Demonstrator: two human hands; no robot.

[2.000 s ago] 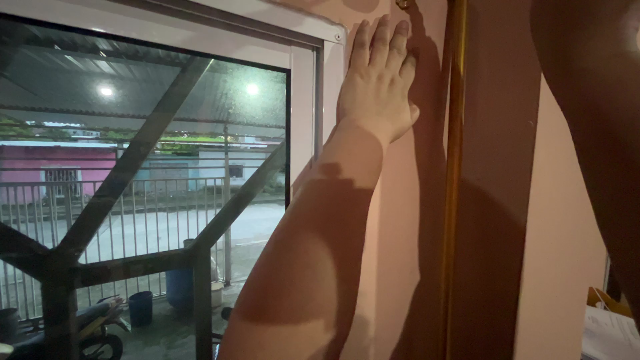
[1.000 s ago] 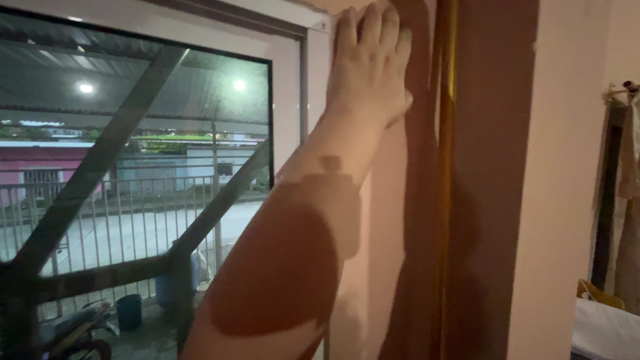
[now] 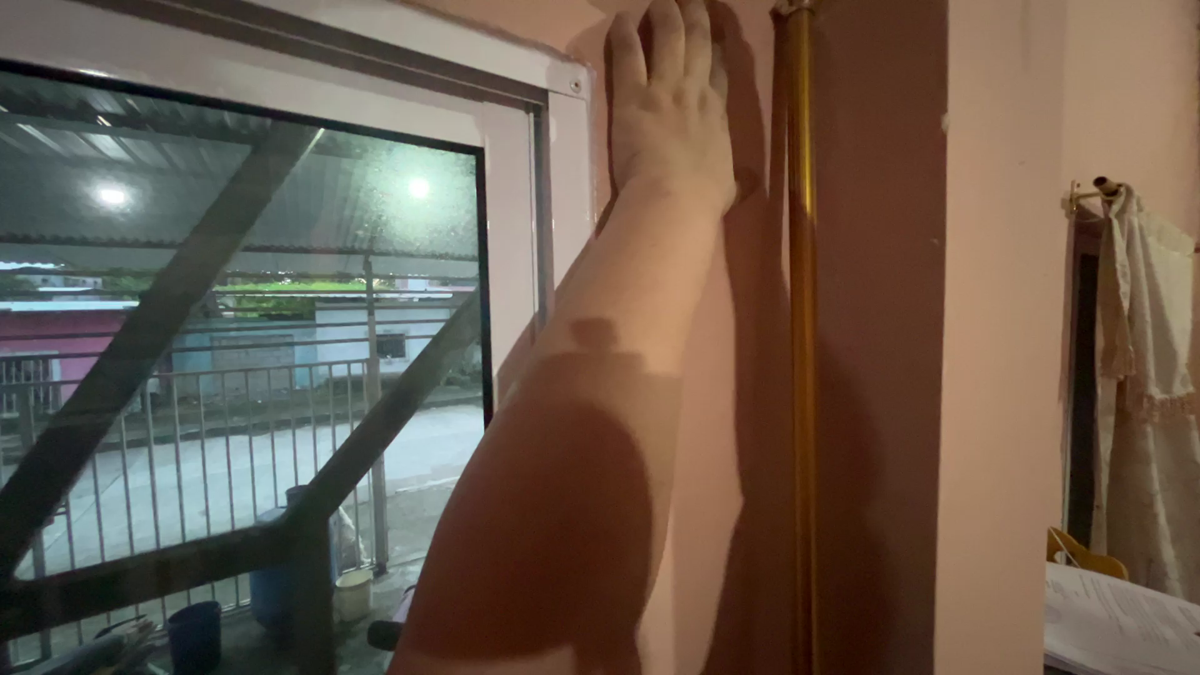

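Observation:
My left hand (image 3: 670, 117) is raised with its palm against the pink wall (image 3: 698, 525), back of the hand toward me and fingers pointing up, slightly apart. No object is visible in it. It is between the upper right corner of the white window frame (image 3: 568, 150) and a vertical gold-coloured rod (image 3: 803, 309). The forearm crosses part of the frame, with a dark shadow over it. The fingertips are near the top edge of the view. My right hand is out of view.
Dark diagonal bars (image 3: 178, 291), a railing (image 3: 216, 469) and a blue bucket (image 3: 195, 637) show through the glass. A wall corner projects right of the rod. Farther right are a light curtain (image 3: 1153, 375) and papers (image 3: 1116, 619).
A dark, arm-like shape at the upper right two seconds ago is out of view. My left hand remains raised at the wall. The view has shifted, showing the curtain at the right.

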